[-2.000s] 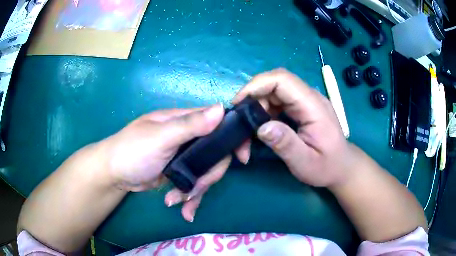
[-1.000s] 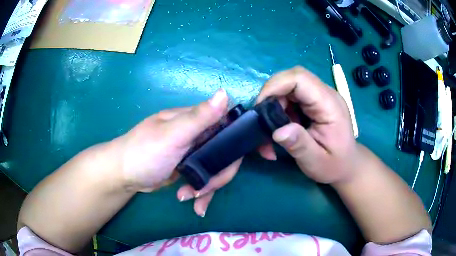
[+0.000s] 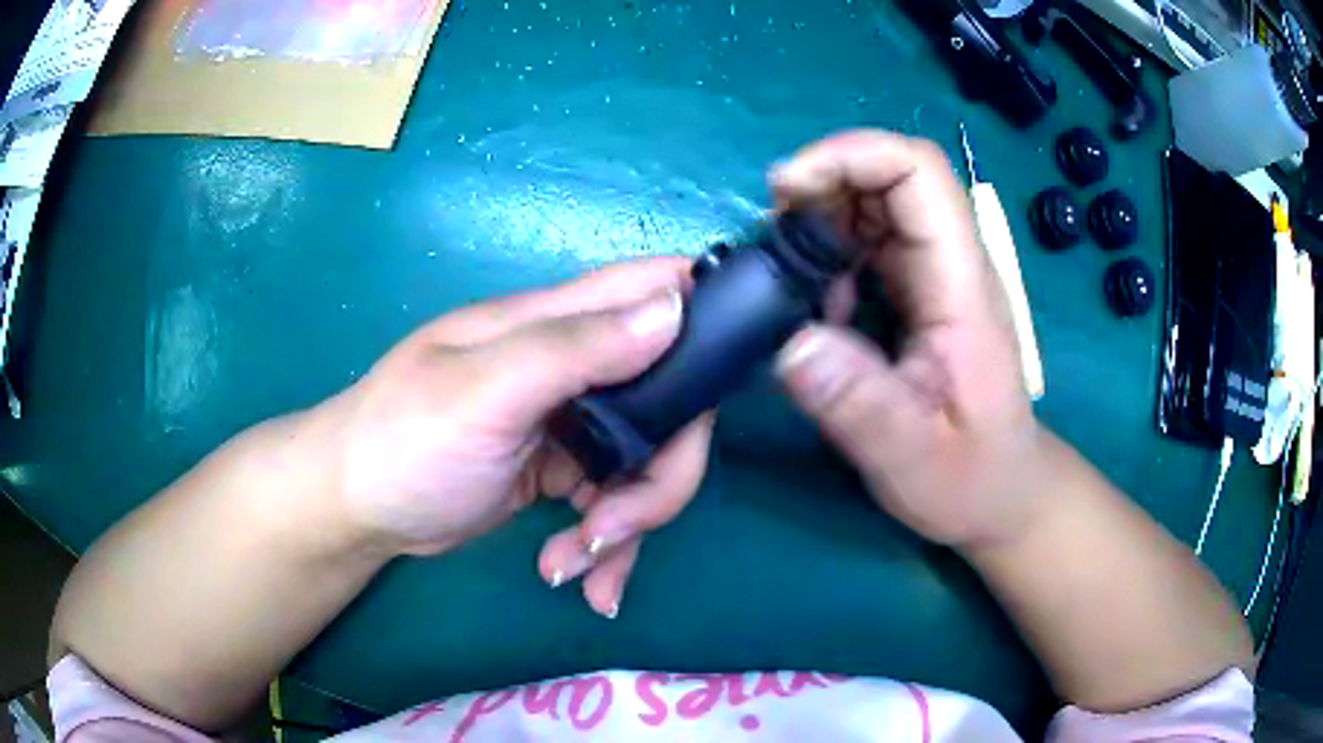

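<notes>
A black phone clamp mount [image 3: 711, 341] is held above the green mat, tilted with its upper end to the right. It is slightly blurred. My left hand [image 3: 501, 392] grips its lower left part, with the thumb on its upper side and fingers beneath. My right hand [image 3: 921, 349] is around its upper right end, thumb and fingers apart. Whether the right fingers touch that end is hard to tell.
Green mat [image 3: 580, 131]. Cardboard sheet [image 3: 261, 116] with clear plastic at upper left. At right: pale-handled pointed tool [image 3: 1007, 290], several black knobs [image 3: 1085, 218], black clamp parts [image 3: 1001, 66], black flat device [image 3: 1212, 305], translucent bottle [image 3: 1233, 109].
The clamp mount has turned in my left hand and moved up slightly. My left thumb now lies against it. My right fingers have lifted and opened away from its end.
</notes>
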